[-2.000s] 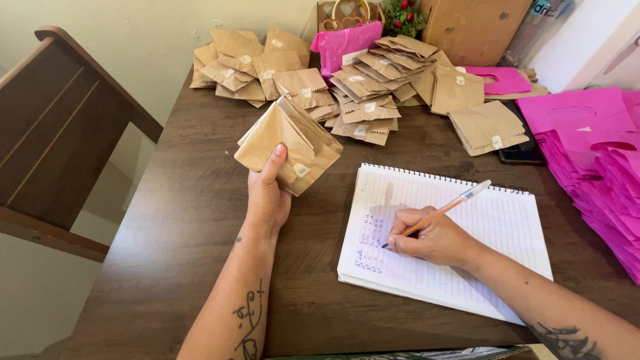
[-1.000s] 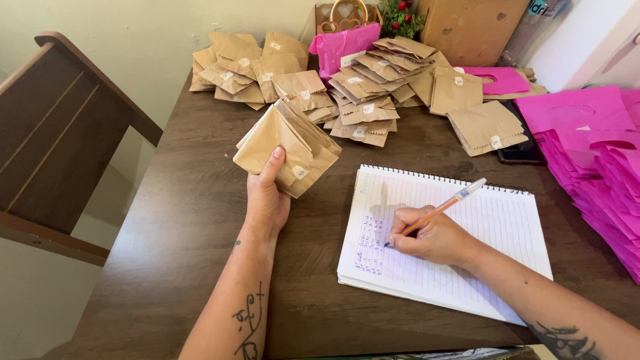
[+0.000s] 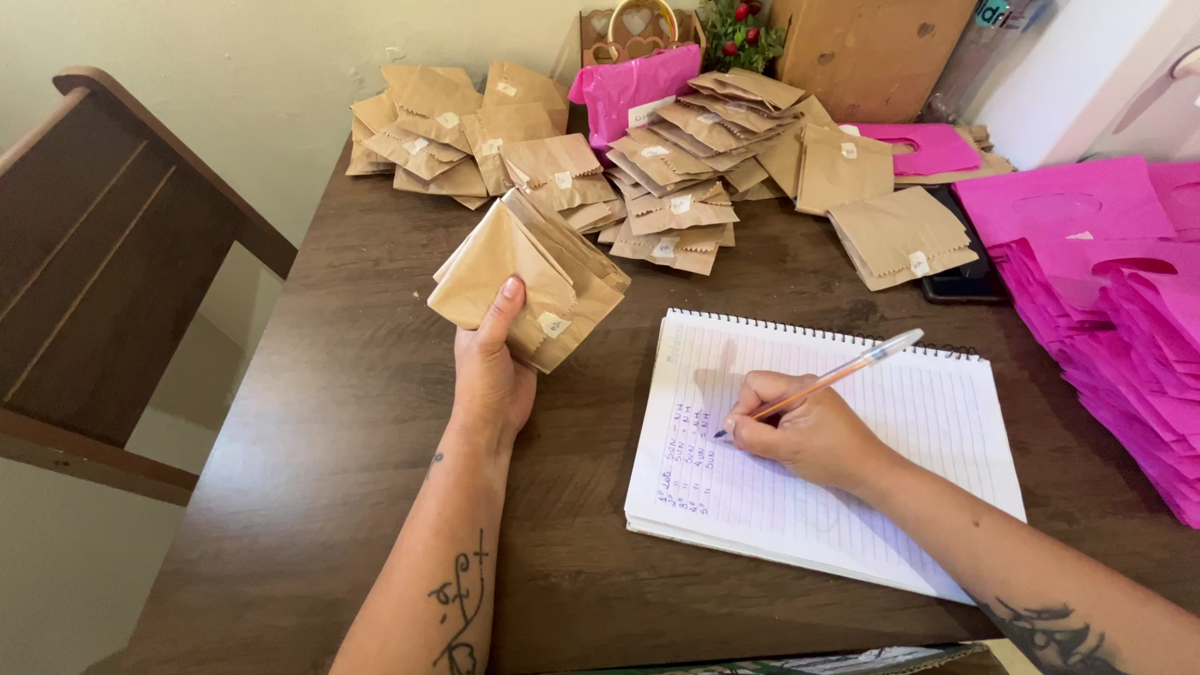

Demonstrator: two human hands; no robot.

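Note:
My left hand grips a small stack of folded brown paper packets above the table, thumb on the front one, which bears a small white label. A ballpoint pen with an orange barrel is held in my right hand, its tip at a handwritten line on a spiral notebook of lined paper. Several short lines of blue handwriting run along the notebook's left part. Behind both hands lie piles of similar brown paper packets with white labels.
Pink bags are stacked at the right, beside a dark phone partly under a packet. A pink package, a red-berried plant and a cardboard box stand at the back. A wooden chair is left of the dark table.

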